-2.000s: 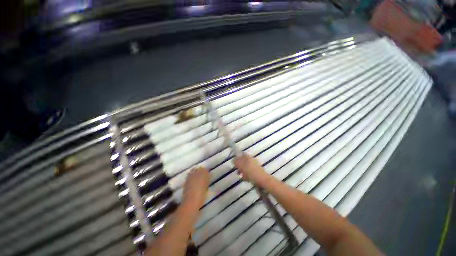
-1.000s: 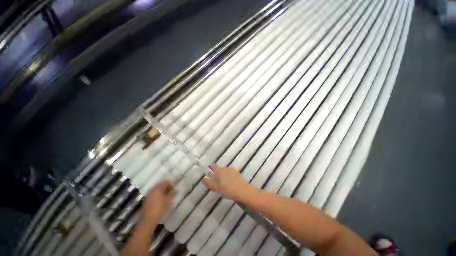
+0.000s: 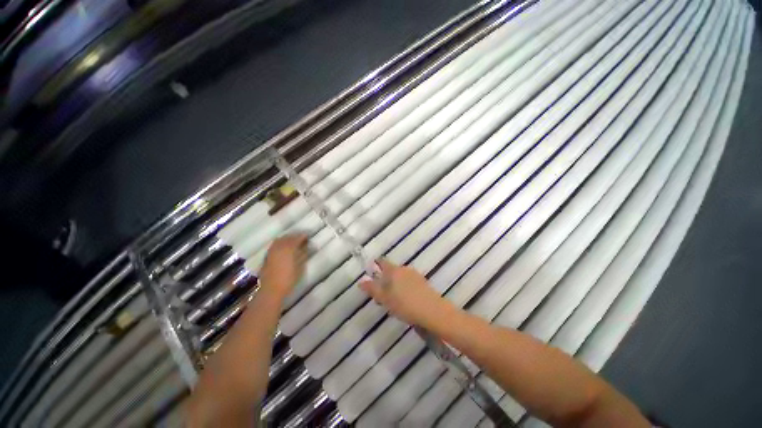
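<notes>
A silver metal frame (image 3: pixel 335 225) lies across the rack, one long bar over the white fabric coverings (image 3: pixel 518 175) and the other nearer the beige coverings (image 3: pixel 104 380). My right hand (image 3: pixel 399 288) is closed around the bar over the white coverings. My left hand (image 3: pixel 286 259) is over the ends of the white coverings, between the two bars; its fingertips are blurred and I cannot tell whether they hold anything. Bare chrome tubes (image 3: pixel 219 280) show between white and beige.
Polished side rails (image 3: pixel 376 84) run along the rack's far edge. A small tan and metal clip (image 3: pixel 282 196) lies on the white coverings, another (image 3: pixel 119 324) at the beige ones. Dark grey floor (image 3: pixel 706 292) lies on both sides; a dark shape is at the left.
The view has turned, so the rack runs more steeply up to the right. My right hand stays on the frame bar. My left hand is now higher up over the white ends.
</notes>
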